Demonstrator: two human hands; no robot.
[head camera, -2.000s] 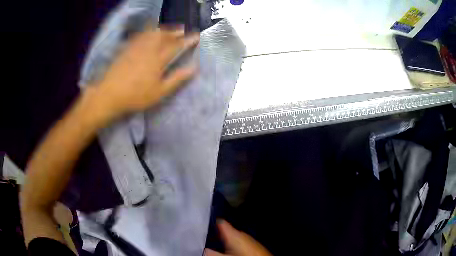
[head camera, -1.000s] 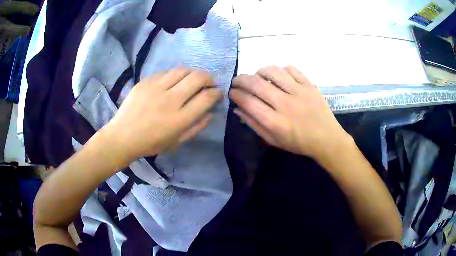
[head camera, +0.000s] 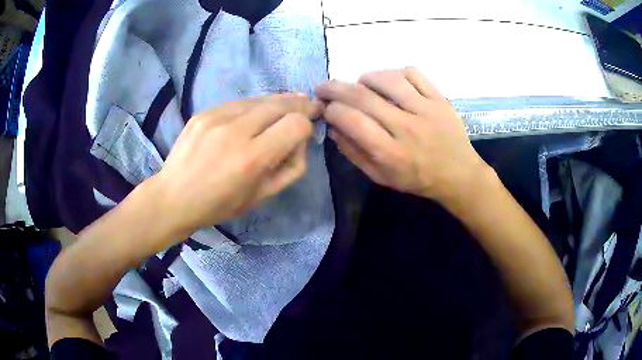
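A large garment panel, pale grey-white side up (head camera: 281, 218), lies over the table's left part and hangs over the front edge. Dark near-black purple cloth (head camera: 60, 140) shows around its left side, with dark bands across the pale side. My left hand (head camera: 243, 151) lies on the panel, its fingertips pinching the right edge. My right hand (head camera: 394, 130) meets it there, fingertips on the same edge. The fingertips nearly touch and partly hide the pinched edge. A small pale piece (head camera: 127, 144) lies on the panel left of my left hand.
The white machine table (head camera: 457, 60) has a measuring tape (head camera: 535, 121) along its front edge. A dark phone (head camera: 619, 48) lies at the right. Bundled dark and grey cloth (head camera: 591, 211) hangs below the table edge at right. A blue basket (head camera: 14, 84) shows at far left.
From two seconds ago, my right hand has come up from below to the panel's edge, and the cloth is spread wider. Over the last second both hands have closed together on the edge.
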